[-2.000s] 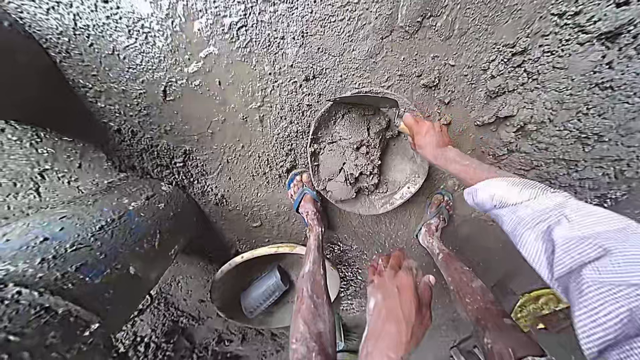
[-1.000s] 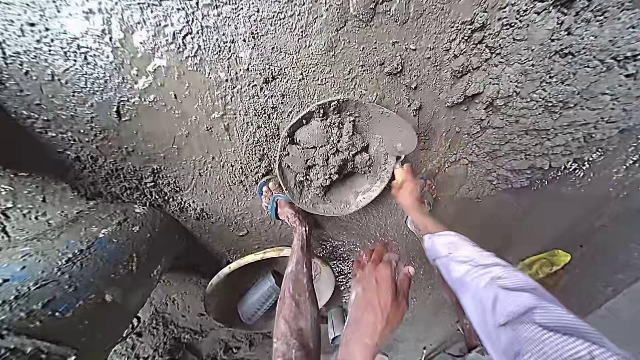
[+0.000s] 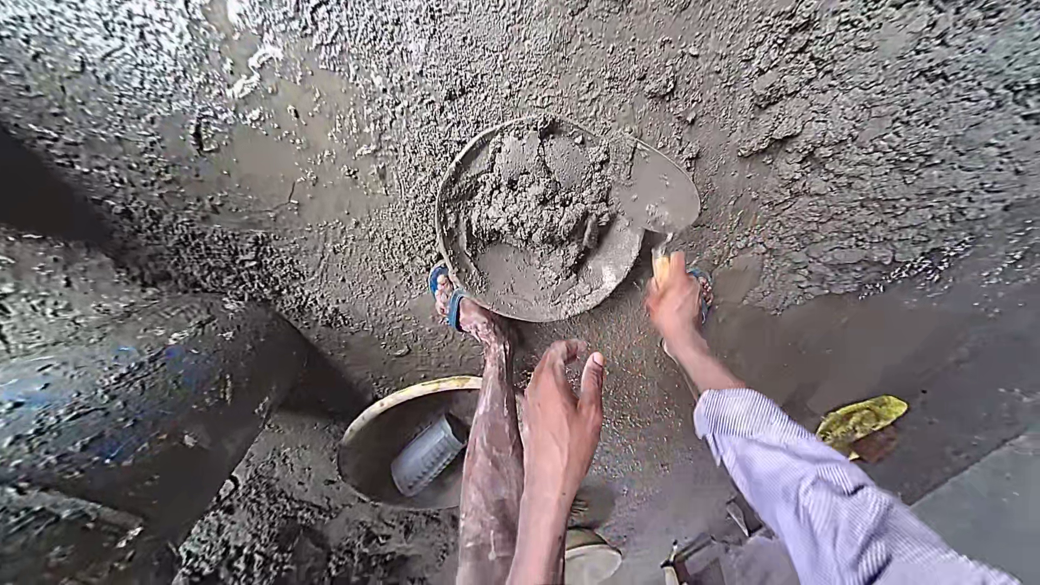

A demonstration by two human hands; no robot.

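Note:
A round, shallow pan (image 3: 561, 305) on the muddy ground holds a heap of wet mortar (image 3: 540, 199). My right hand (image 3: 676, 302) grips the yellowish handle of a trowel, whose broad, mortar-coated blade (image 3: 660, 191) lies over the pan's right rim. My left hand (image 3: 566, 398) hangs below the pan, holding nothing, its fingers slightly curled and apart. A sandalled foot (image 3: 455, 301) stands by the pan's lower left edge. The other foot is mostly hidden behind my right hand.
At lower left, a tub (image 3: 410, 392) holds a grey plastic container (image 3: 428, 455). A mud-covered drum (image 3: 146, 398) lies farther left. A crumpled yellow bag (image 3: 861, 421) lies at right. Wet mortar (image 3: 877, 154) spreads over the ground, and a small container (image 3: 591, 561) stands near the bottom edge.
My right hand has brought the trowel from inside the pan to its right rim, and the blade now shows broad side up. My left hand stays free. The view has shifted somewhat.

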